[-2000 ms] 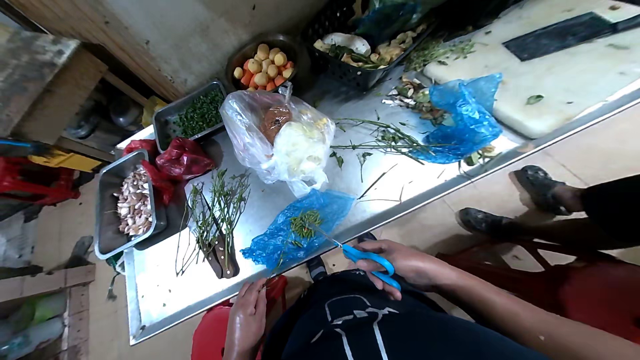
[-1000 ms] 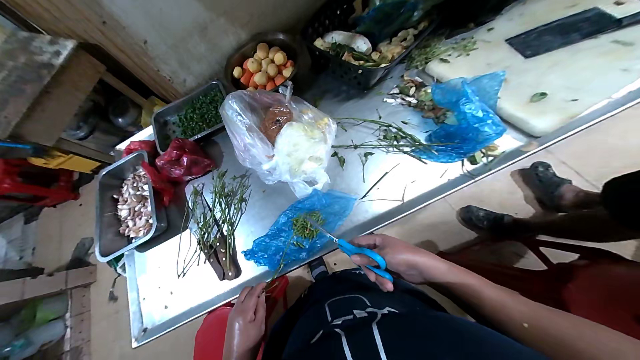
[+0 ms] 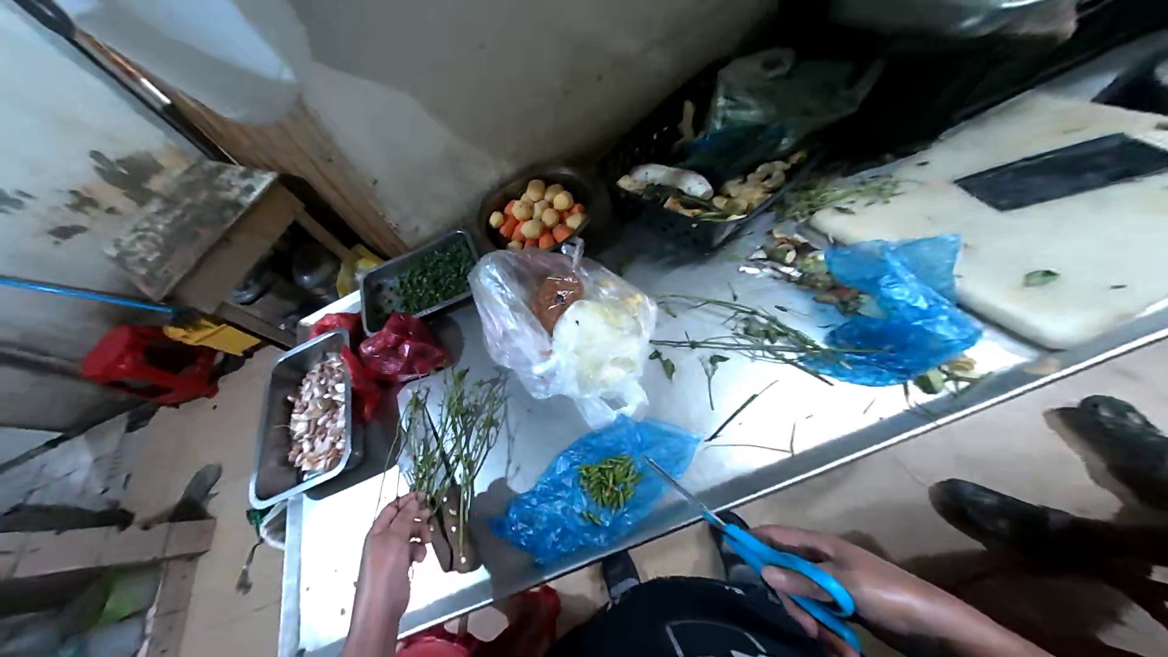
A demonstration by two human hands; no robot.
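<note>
Blue-handled scissors [image 3: 789, 575] are in my right hand [image 3: 821, 584], their blades pointing up and left toward the blue plastic bag [image 3: 557, 493]. Small cut green pieces [image 3: 609, 482] lie on that bag. My left hand [image 3: 399, 529] is at the lower left of the bunch of thin green stems [image 3: 470, 429], fingers bent; whether it grips a stem cannot be told. Beside it, a dark handle with pale rivets [image 3: 449, 547] lies partly under the stems. Behind the blue bag rests a clear plastic bag [image 3: 598, 351] holding something brown and something pale.
Left are a metal tray of peeled garlic or shallots [image 3: 319, 411], red bags [image 3: 403, 347] and a tray of chopped greens [image 3: 433, 278]. Behind stands a bowl of carrots and round pale vegetables [image 3: 538, 214]. Right are a black crate [image 3: 703, 228], another blue bag [image 3: 894, 319] and a cutting board [image 3: 1049, 228]. A person's feet [image 3: 985, 511] stand near the table.
My left hand has moved from the table's front edge up to the stems. My right hand, still with the scissors, has drawn away from the cut green pieces. The view has shifted.
</note>
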